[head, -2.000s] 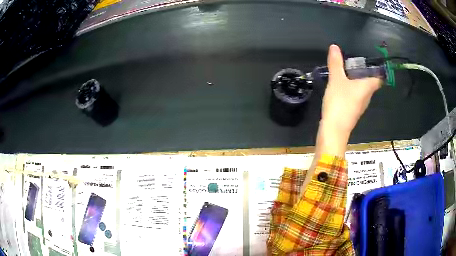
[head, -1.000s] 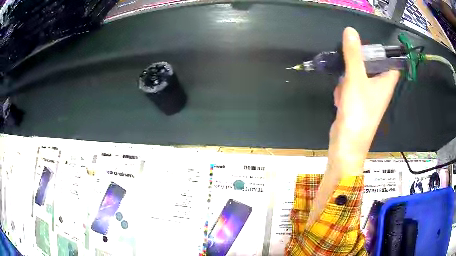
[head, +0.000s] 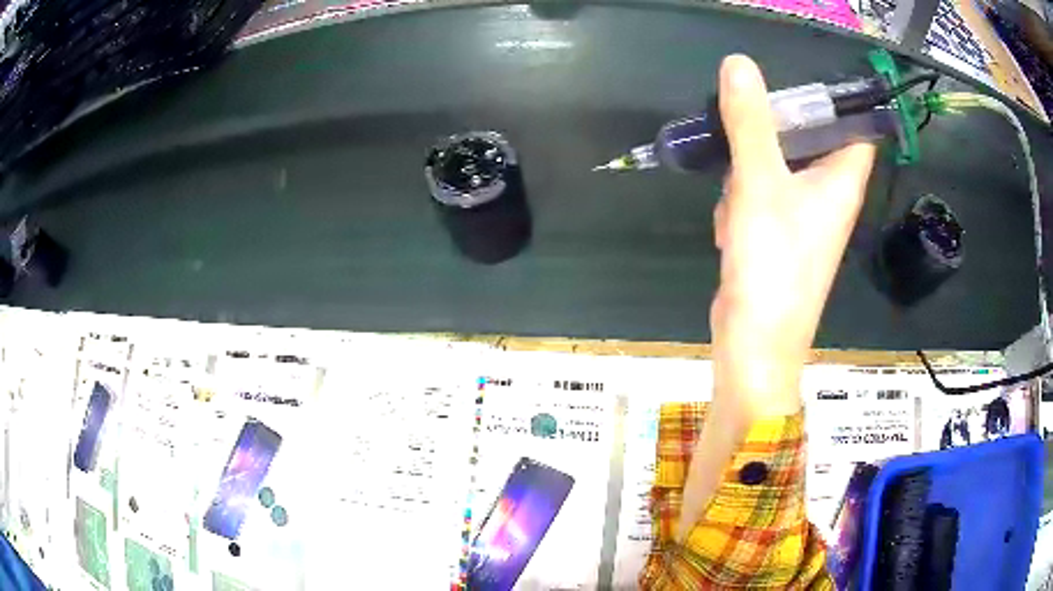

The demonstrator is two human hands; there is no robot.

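My right hand (head: 785,219), bare with a yellow plaid cuff, is closed around a dispensing syringe (head: 689,143) above the belt. Its thin pale needle points left and touches nothing. A black cylindrical housing (head: 483,202) stands on the dark green conveyor belt (head: 323,248), left of the needle tip, with a shiny uneven top. Another black housing (head: 921,251) is on the belt right of my hand. A green adapter (head: 908,110) and a pale hose (head: 1016,127) are at the syringe's rear. My left hand is out of the picture.
Small dark parts (head: 40,256) are at the belt's far left. Printed packaging sheets (head: 381,450) cover the ledge in front. A blue bin (head: 987,496) with long black parts is at lower right. A thin black cable (head: 964,395) loops above it.
The needle, inside a housing's top two seconds ago, is now free of it. The nearer housing has moved right towards the needle. Another housing now shows right of my hand.
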